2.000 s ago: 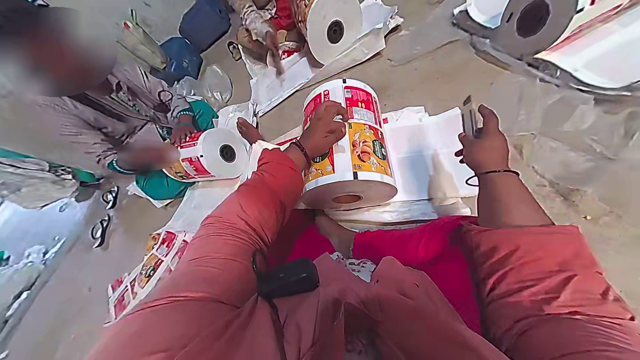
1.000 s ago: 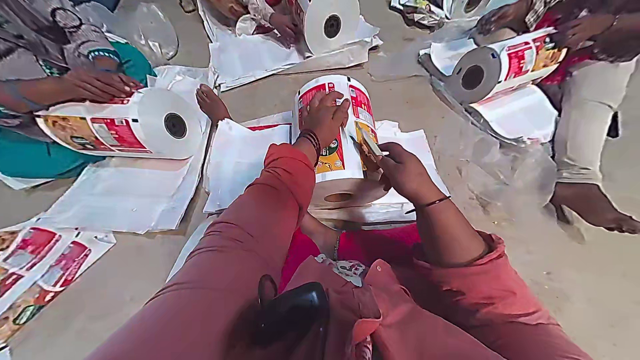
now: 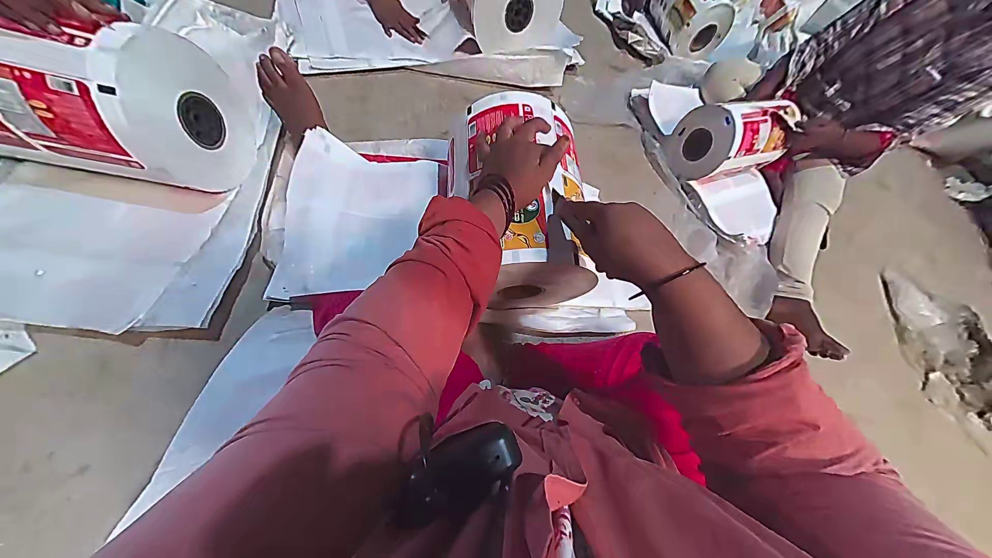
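Observation:
A roll of printed plastic packaging film, red, yellow and white, lies in front of me with its brown core end toward me. My left hand rests on top of it with the fingers spread, pressing on the film. At the roll's right side my right hand grips a small thin tool that looks like a blade; the hand hides most of it. White sheets lie to the left of the roll, and more sit beneath it.
A large film roll on white sheets stands at the left, with a person's hands on it. Another roll lies at the right by a seated person. Further rolls are at the back. A bare foot is near the left sheets.
Two seconds ago my right hand was raised apart from the roll with the tool; now it is at the roll's right side. My left hand stays on the roll. The view has turned.

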